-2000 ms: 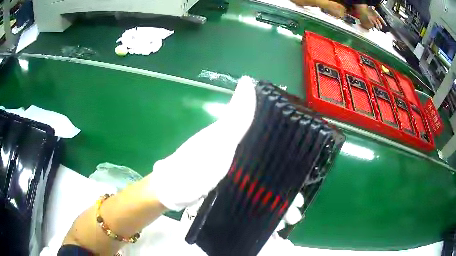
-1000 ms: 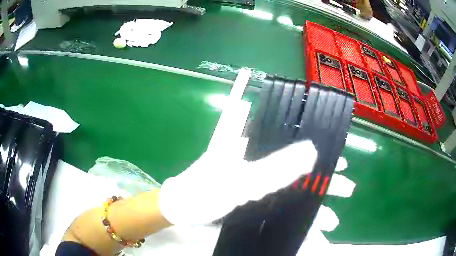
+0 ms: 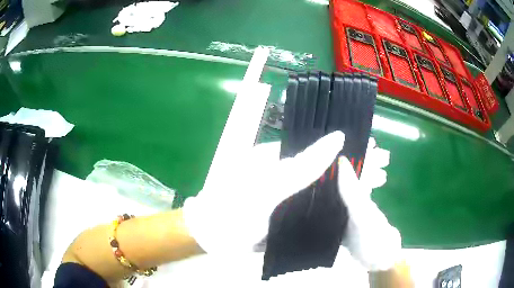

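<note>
My left hand (image 3: 242, 185), in a white glove, grips a stack of black phone frames (image 3: 307, 225) from the left, with the thumb across its face. The stack stands lengthwise in front of me with its parallel edges facing me. Short red marks cross it in a row at mid-height. My right hand (image 3: 366, 225), also gloved in white, holds the stack's right side, its thumb on the face near the marks. Part of a frame's camera end shows at the stack's upper left.
A red tray (image 3: 394, 84) with cells holding several frames lies beyond the belt divider. A glossy black tray (image 3: 20, 185) is at left, a crumpled plastic bag (image 3: 127, 177) near my left forearm. A single frame (image 3: 450, 278) lies at lower right. A white cloth bundle (image 3: 145, 16) lies at the back.
The stack has turned more upright, and its edges now face me. My right hand's thumb has come onto its front. The view has shifted down, showing a frame at lower right.
</note>
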